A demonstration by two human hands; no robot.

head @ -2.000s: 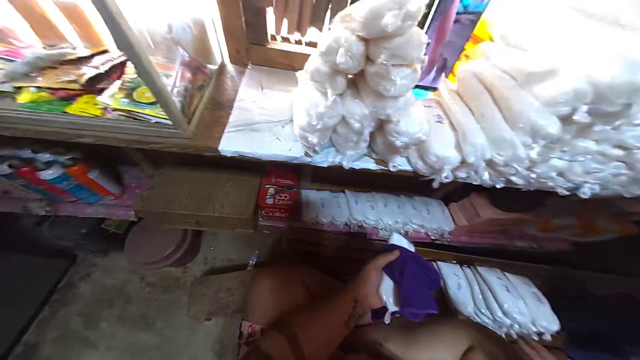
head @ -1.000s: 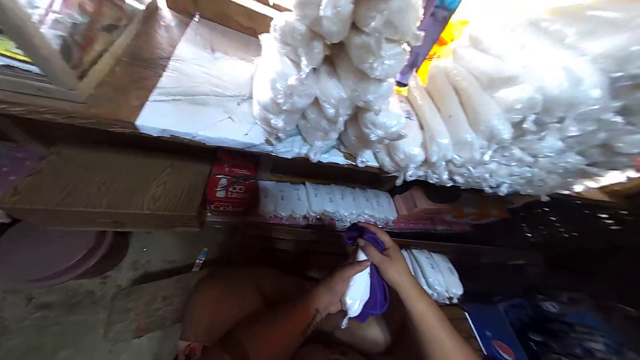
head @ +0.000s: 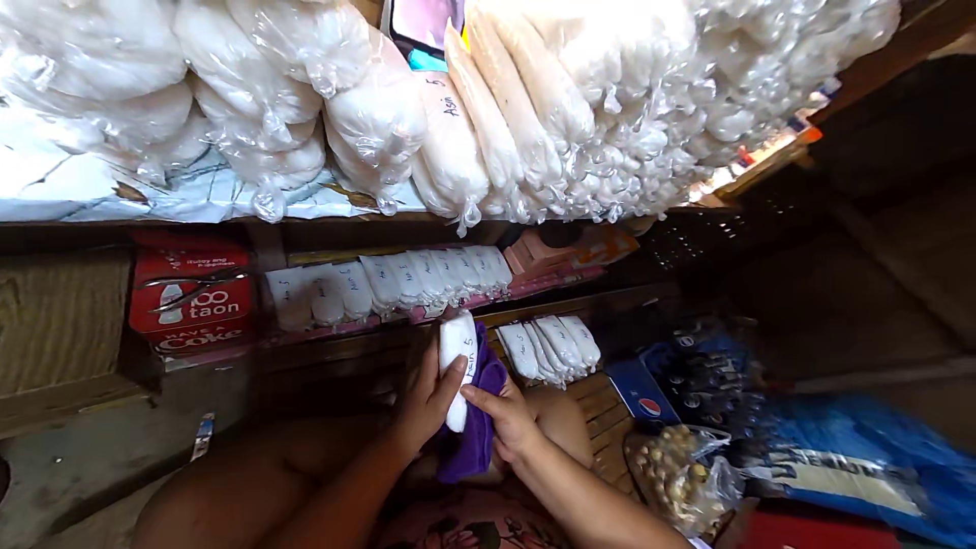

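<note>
A slim plastic bag of white salt (head: 457, 335), marked by hand in ink, stands tilted between my hands. My left hand (head: 431, 396) grips its left side, thumb across the front. In my right hand (head: 503, 415) is a purple cloth (head: 473, 450), which lies against the bag's right side; the right thumb is at the bag's lower part. Similar bags form a row (head: 412, 278) on the lower shelf, and several more (head: 549, 347) lie on the slatted wood to the right of my hands.
Tied clear bags of white contents (head: 374, 130) crowd the upper shelf. A red Coke box (head: 191, 297) with scissors sits at left. Right of my knees are a Pepsi box (head: 644, 393), dark bottles (head: 701, 374), a bag of small round bulbs (head: 675, 465) and a blue sack (head: 862, 465).
The right hand, at the bag's top with the cloth one second ago, is now lower on its right side. More of the bag's front shows. The view has shifted to the right.
</note>
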